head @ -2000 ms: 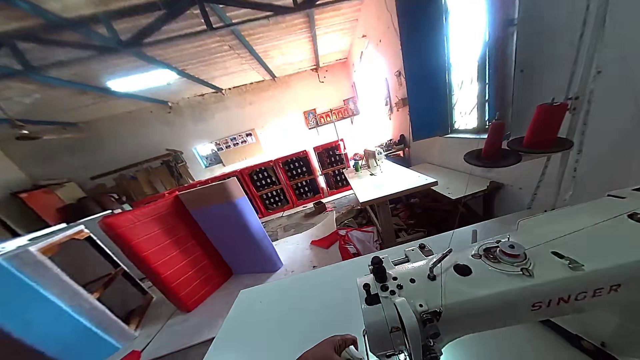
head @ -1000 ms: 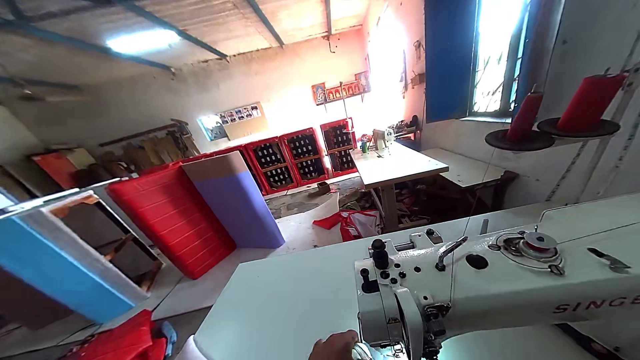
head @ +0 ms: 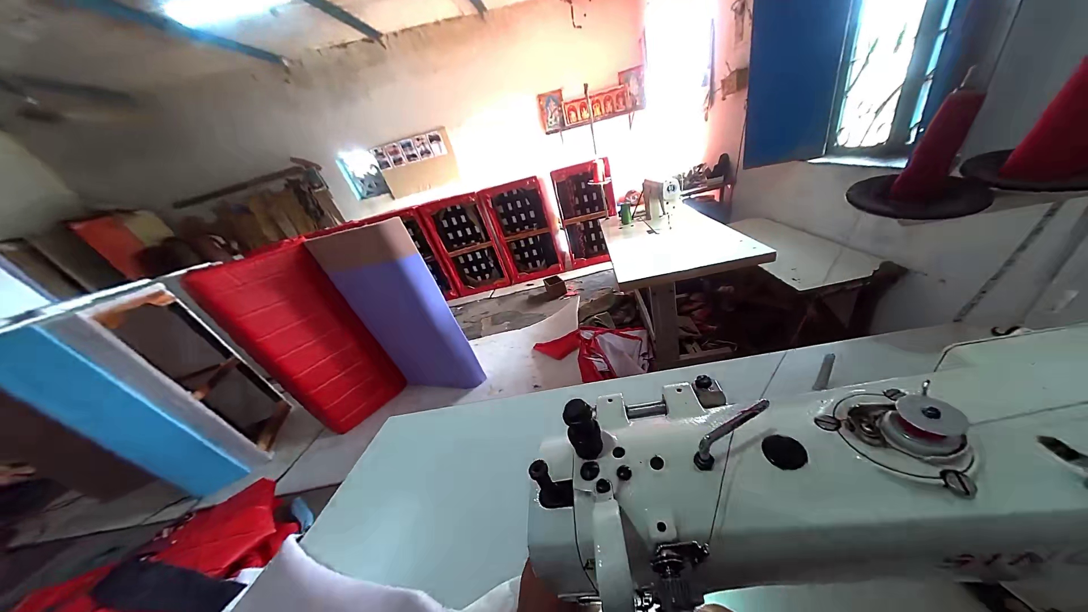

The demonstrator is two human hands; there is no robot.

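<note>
A white Singer sewing machine (head: 816, 476) fills the lower right, its head and lever close to me. At the bottom edge, left of the machine head, a sliver of my left hand (head: 535, 592) shows beside a white cloth (head: 340, 585). The machine head and the frame edge hide most of it, so its grip is unclear. A small bit of skin, apparently my right hand (head: 716, 607), shows under the head on the other side. Red thread cones (head: 939, 140) stand on black discs at the upper right. A bobbin winder wheel (head: 931, 414) sits on the machine arm.
Red fabric (head: 229, 527) lies at the lower left. A red quilted panel (head: 297, 331), a purple foam panel (head: 408, 306) and a blue panel (head: 119, 408) lean beyond the pale machine table (head: 442, 484). Farther back are another table (head: 680, 246) with a sewing machine and red-edged frames (head: 518, 229).
The white cloth and red fabric at the lower left show more than before. My left hand, seen at the machine head earlier, is now mostly hidden. The view has shifted somewhat.
</note>
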